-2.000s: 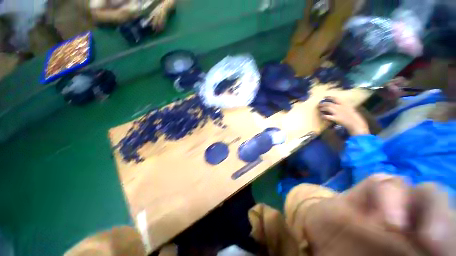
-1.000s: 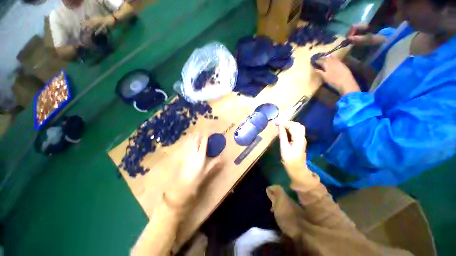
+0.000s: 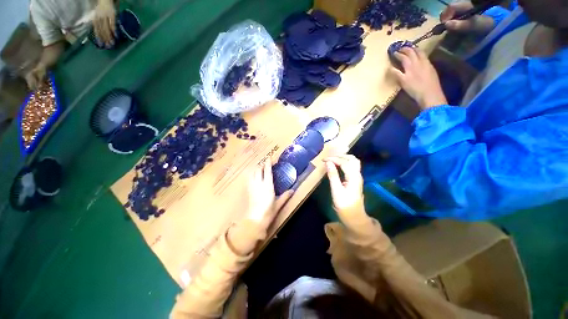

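A short row of overlapping dark round base covers (image 3: 303, 152) lies on the cardboard sheet (image 3: 205, 215) near its front edge. My left hand (image 3: 261, 197) is at the near-left end of the row, its fingers touching the edge of the nearest cover. My right hand (image 3: 345, 184) is just right of the row, over the mat's edge, with thumb and fingertips pinched together; whether they hold a small part cannot be told. A loose heap of tiny dark rubber feet (image 3: 180, 156) lies at the mat's far left.
An open clear bag (image 3: 241, 70) holds small dark parts. A cover pile (image 3: 317, 47) lies beyond it. Fan units (image 3: 114, 113) and a blue tray (image 3: 38, 118) of coppery bits stand left. A person in blue (image 3: 486, 137) works at right, above a carton (image 3: 461, 249). Another person is top left.
The view has shifted. My left hand has moved right to the row, and the cover that lay apart beside it now joins the row's near end. My right hand remains pinched near the row.
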